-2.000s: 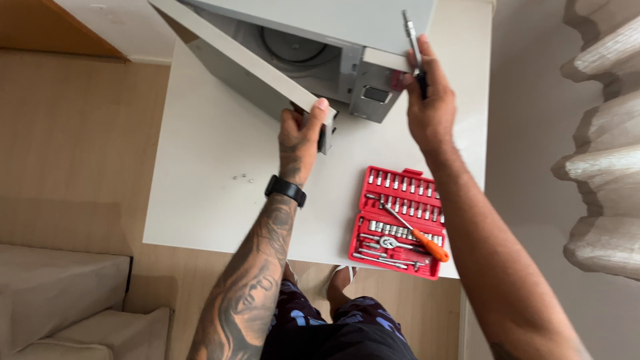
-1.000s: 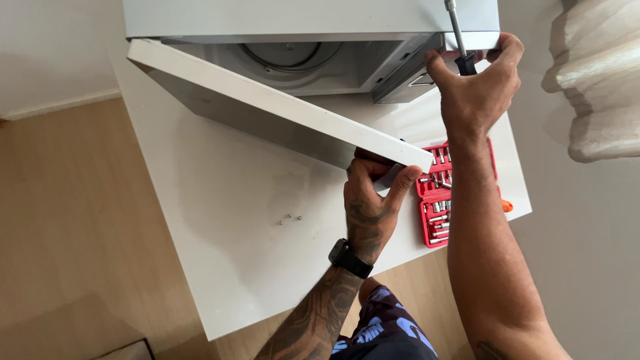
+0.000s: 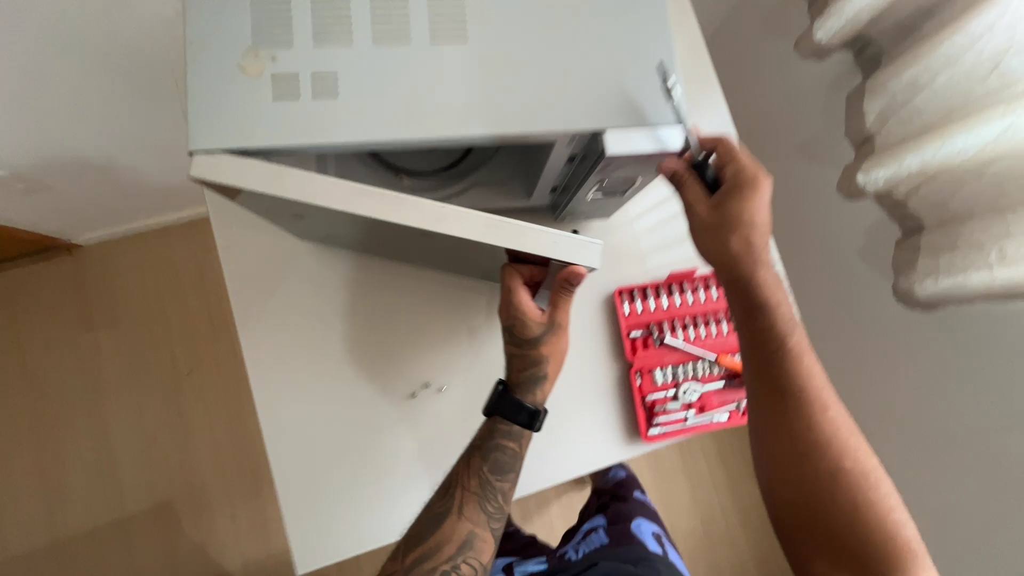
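Observation:
A microwave oven (image 3: 432, 88) stands on the white table, its door (image 3: 400, 210) partly open and the cavity (image 3: 448, 172) visible. My left hand (image 3: 538, 308) grips the door at its free end, thumb on the near side. In my right hand (image 3: 720, 196) is a screwdriver or bit driver with a dark handle and metal shaft (image 3: 676, 100), pointing up and away. That hand is at the front right corner of the oven, beside the control panel (image 3: 612, 184). Whether its fingers touch the panel is unclear.
Near the table's right edge lies an open red socket and bit set (image 3: 632, 360), with an orange-handled tool (image 3: 728, 362) across it, partly behind my right forearm. Several small screws (image 3: 428, 389) lie on the white table (image 3: 344, 448). A pale curtain (image 3: 928, 160) hangs at the right.
The view has shifted, and more of the oven's top shows than one second ago. My left hand stays on the door and my right hand still holds the driver by the panel.

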